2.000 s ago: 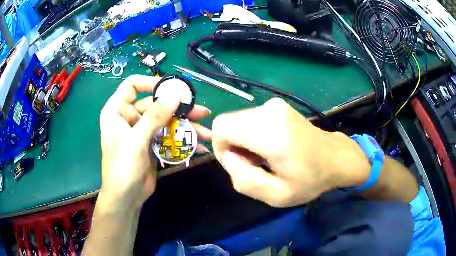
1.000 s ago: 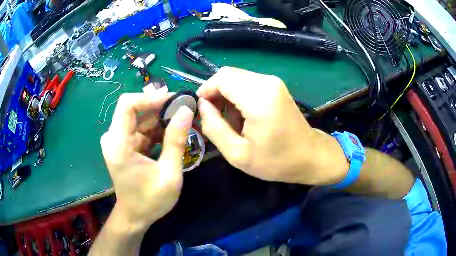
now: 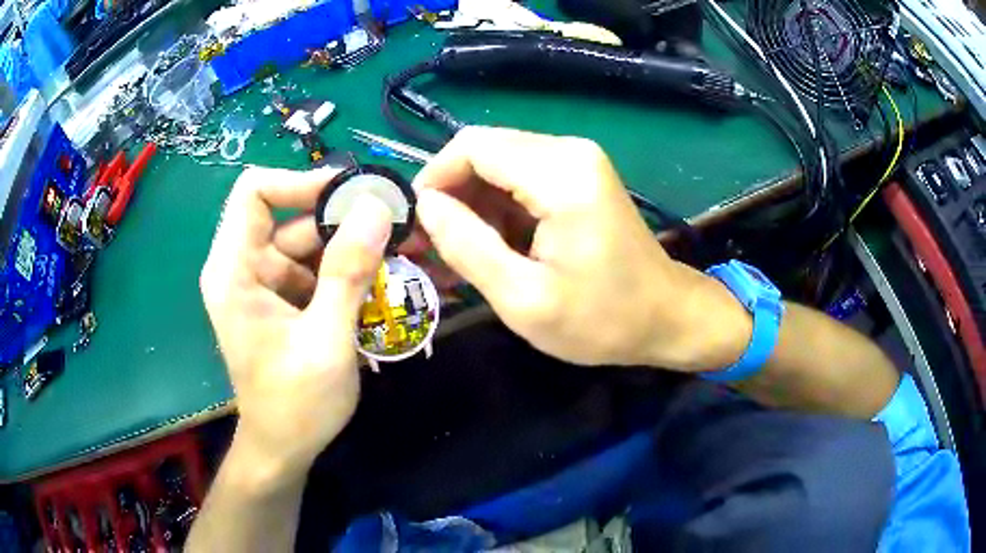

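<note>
My left hand (image 3: 292, 313) holds a round black disc (image 3: 348, 194) with a pale centre, my thumb pressed on its face. Just below it is a round watch case (image 3: 398, 308) with a white rim and yellow-gold and white parts inside, its lugs pointing down. Whether a flex joins the two is hidden by my thumb. My right hand (image 3: 541, 248) is at the disc's right edge, thumb and forefinger close together. I cannot tell whether the fingertips pinch the edge or something thin.
A black screwdriver (image 3: 584, 67) with a cable lies at the rear of the green mat (image 3: 141, 313). Tweezers (image 3: 389, 146) lie behind my hands. Red-handled pliers (image 3: 132, 184) and a blue bin (image 3: 287, 49) are at left, a fan (image 3: 827, 43) at right rear, a red tray (image 3: 119, 497) below left.
My right hand has moved left from beside the case to the disc's edge. Since a second ago the disc has tilted to face me more, and the case below it shows more fully.
</note>
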